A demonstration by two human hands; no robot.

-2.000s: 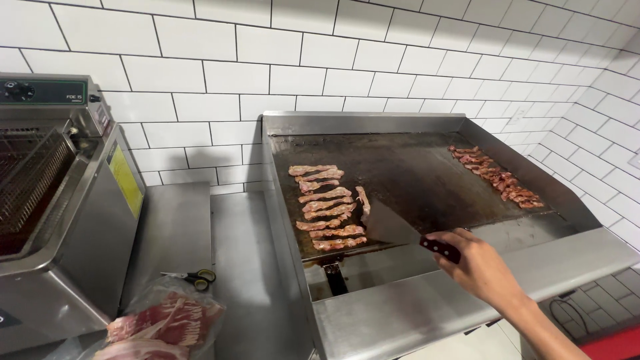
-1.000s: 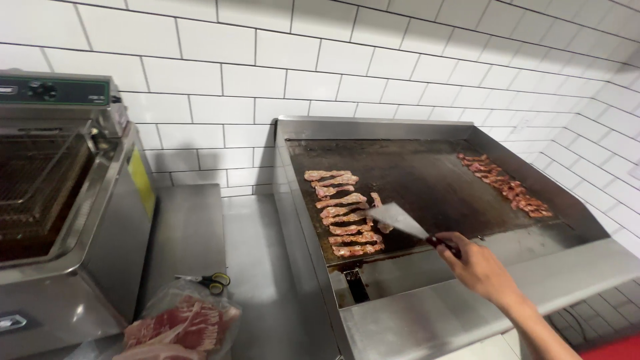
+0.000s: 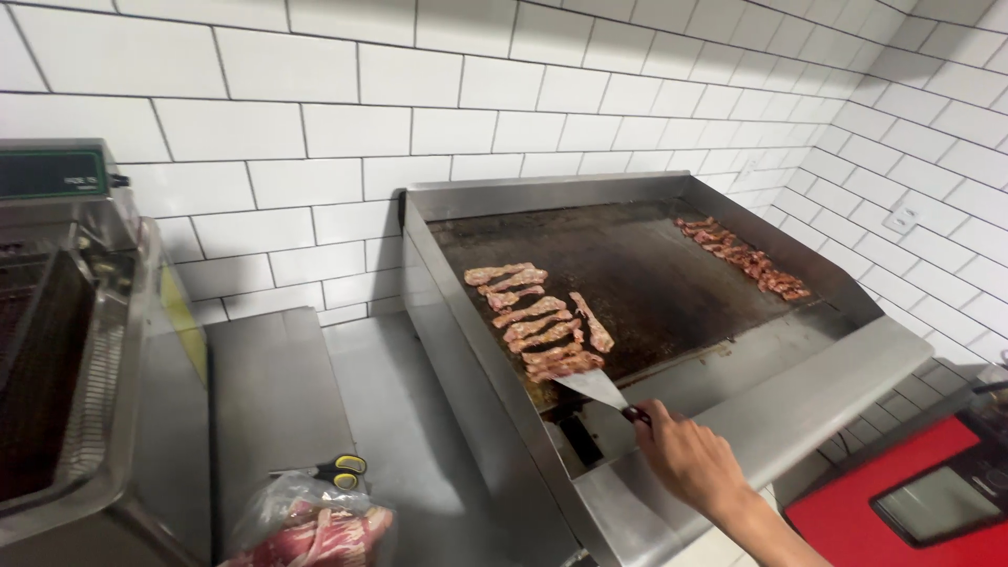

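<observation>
My right hand [image 3: 685,453] grips the dark handle of a metal spatula [image 3: 596,387] at the front left of a flat-top griddle [image 3: 630,268]. The blade's edge touches the nearest bacon strips [image 3: 563,366]. Above them, more strips [image 3: 531,311] lie side by side in a column, and a single strip [image 3: 591,321] lies at an angle to their right. A row of darker, browner bacon pieces [image 3: 742,258] runs along the griddle's right side. My left hand is out of view.
A deep fryer [image 3: 177,378] stands at the left. On the steel counter [image 3: 386,409] are yellow-and-black scissors [image 3: 342,471] and a clear plastic bag of raw bacon [image 3: 323,539]. A red appliance [image 3: 890,480] is at lower right. The griddle's raised steel sides border its plate.
The spatula has moved from the right side of the bacon column to its near end, with my right hand still holding it. The view has shifted.
</observation>
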